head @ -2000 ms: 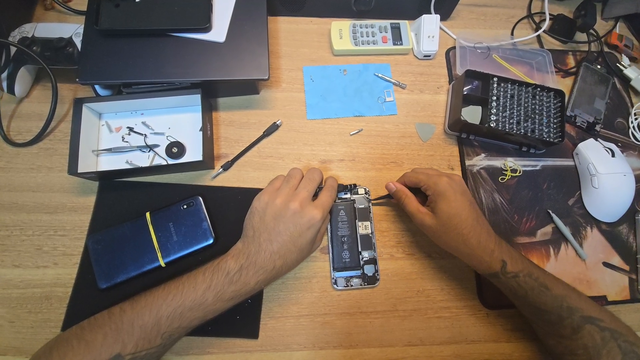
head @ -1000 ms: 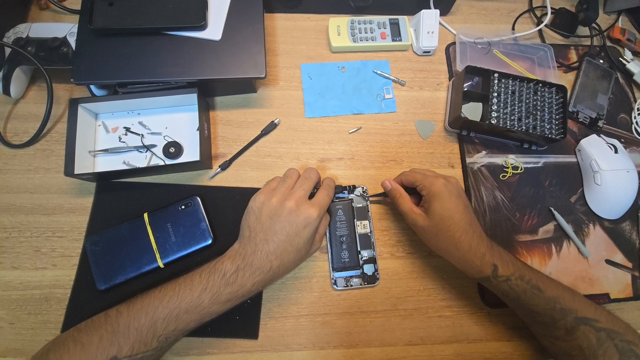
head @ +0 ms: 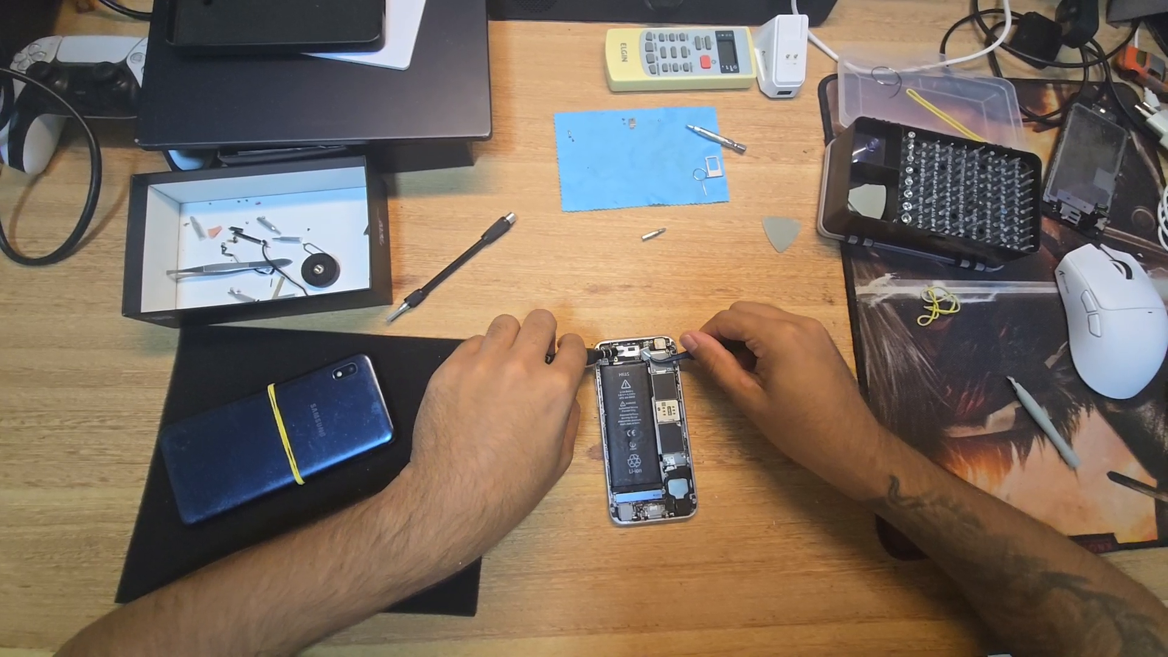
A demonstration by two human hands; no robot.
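Observation:
An opened smartphone [head: 646, 433] lies upright in my view on the wooden table, its black battery [head: 631, 424] and circuit board showing. My left hand [head: 506, 397] is at its upper left edge, fingers curled around a dark slim tool [head: 591, 357] whose tip reaches the phone's top; most of the tool is hidden. From the right, my right hand [head: 776, 374] pinches a thin dark tool [head: 675, 358] between thumb and forefinger, with its tip over the upper part of the board. The exact kind of either tool cannot be told.
Left: a Samsung phone [head: 342, 411] with a yellow band on a black mat [head: 438, 584], and a box [head: 380, 274] of small parts and tweezers. Behind: a flexible shaft [head: 456, 260], a blue cloth [head: 602, 169], a bit [head: 653, 234] and a pick [head: 781, 233]. Right: a bit case [head: 976, 192] and mouse [head: 1111, 319].
The thin tool in my right hand now reaches slightly lower and further over the phone's upper board. My left hand has stayed at the upper left edge.

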